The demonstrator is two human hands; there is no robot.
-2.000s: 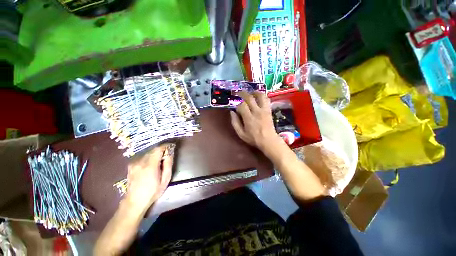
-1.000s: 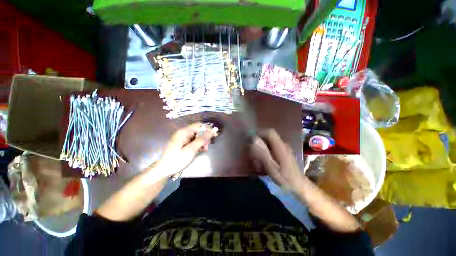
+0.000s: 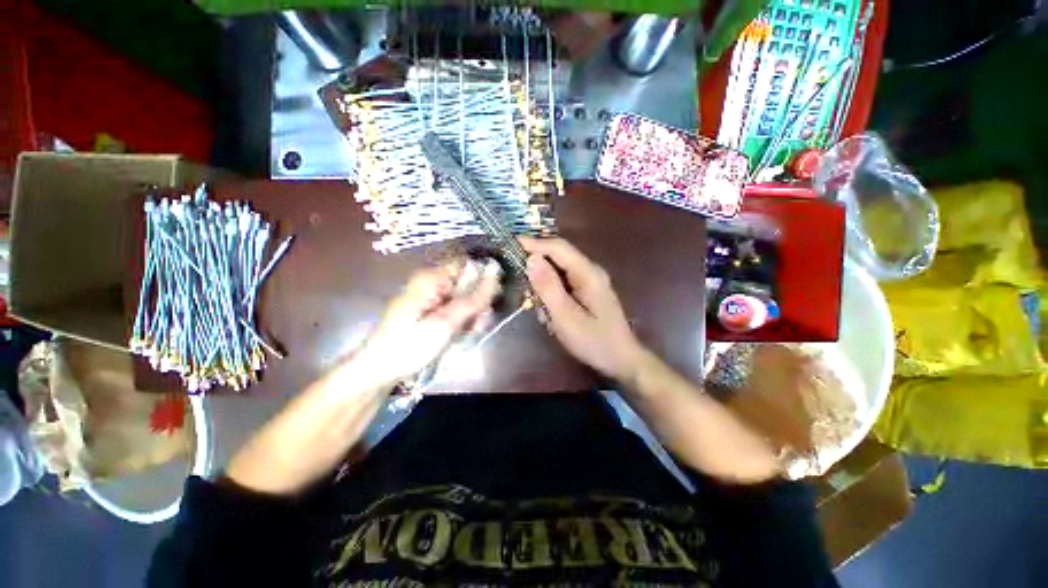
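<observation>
My right hand (image 3: 575,301) is shut on a narrow slotted metal bar (image 3: 469,198), held tilted over the near edge of the cable pile. My left hand (image 3: 431,312) is blurred, with its fingers closed around several short cables whose gold ends show; cable ends (image 3: 416,388) stick out below it. One cable (image 3: 506,326) spans between the hands, its gold tip by my right fingers. The wide pile of white cables with gold ends (image 3: 397,172) lies close to the press. A greyer cable pile (image 3: 205,287) lies at the left table edge.
The brown tabletop (image 3: 316,287) lies before the steel mould plate (image 3: 301,115). A pink-patterned smartphone (image 3: 672,164), red parts bin (image 3: 814,270) and crumpled clear plastic (image 3: 885,213) are at right. An open carton (image 3: 86,236) stands left. White tubs (image 3: 879,345) and yellow sacks (image 3: 965,333) flank the table.
My right hand, at the phone two seconds ago, now holds the metal bar beside my left hand. The bar was lying at the table's front edge. The view has shifted and turned.
</observation>
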